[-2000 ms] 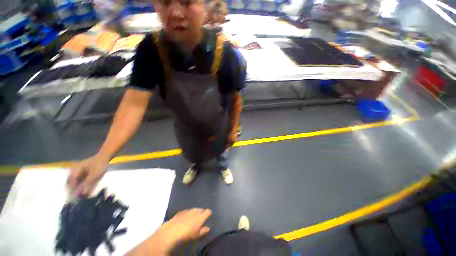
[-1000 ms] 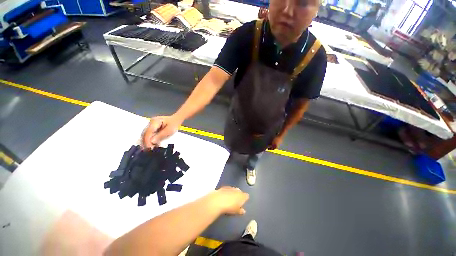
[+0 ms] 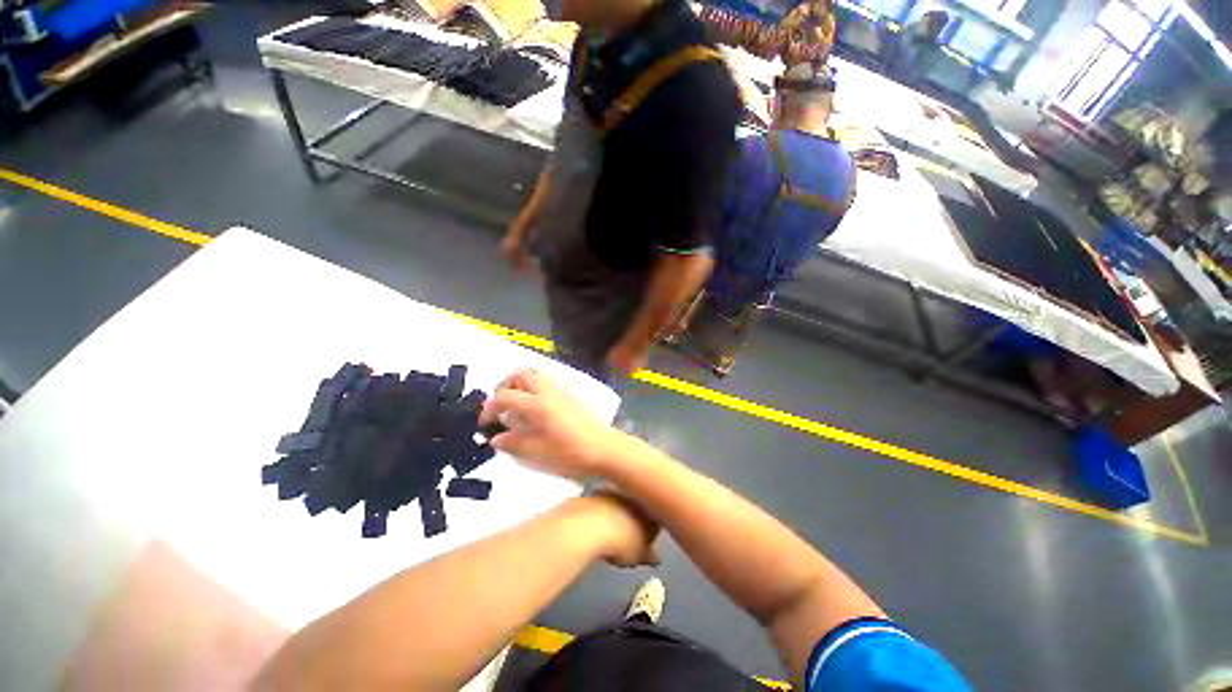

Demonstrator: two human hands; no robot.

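A loose heap of small flat black pieces (image 3: 385,439) lies on the white-topped table (image 3: 149,392). My right hand (image 3: 534,422) reaches in from the right, its fingertips at the heap's right edge. Whether it grips a piece cannot be told. My left forearm comes from the lower left. My left hand (image 3: 632,530) is beyond the table's right edge, partly hidden behind my right wrist, and its fingers are unclear.
A person in a dark apron (image 3: 635,176) stands across the table's far right corner. Another person in blue (image 3: 784,203) sits at a long white bench (image 3: 878,250) holding black strips and panels. A blue bin (image 3: 1111,466) is on the floor at right.
My right arm has come into view and crossed over my left wrist to the heap. The standing person has withdrawn their hand from the heap and turned sideways, revealing the seated person.
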